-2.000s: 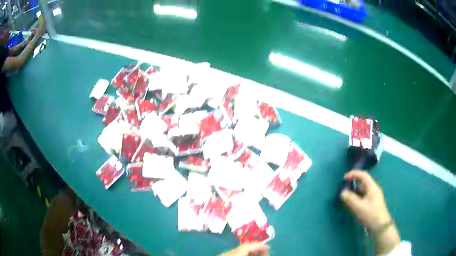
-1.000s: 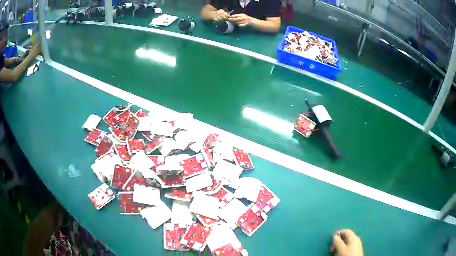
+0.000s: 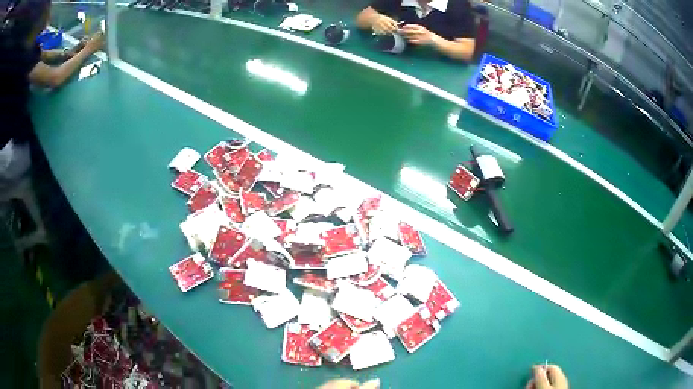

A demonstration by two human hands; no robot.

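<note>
A loose pile of red circuit boards [image 3: 340, 240] lies on the green bench, some face up and some showing white backs. My left hand [image 3: 348, 384] is cut off by the bottom edge, just below the pile; what it holds, if anything, is hidden. My right hand [image 3: 549, 377] is at the bottom edge to the right, fingers curled, with a thin tip showing above them that is too small to identify. A black handled unit [image 3: 494, 199] lies on the belt with a red board [image 3: 463, 181] beside its head.
White rail [image 3: 507, 260] between bench and belt. Across the belt, a person [image 3: 448, 34] handles a dark part beside a blue tote [image 3: 514, 97] of boards. Another person's arm [image 3: 64, 70] is at the far left. A carton [image 3: 57, 334] of boards sits below the bench edge.
The black unit with its board went from my right hand on the bench to the belt, released. My right hand drew back to the bottom edge. The view has shifted; my left hand shows again.
</note>
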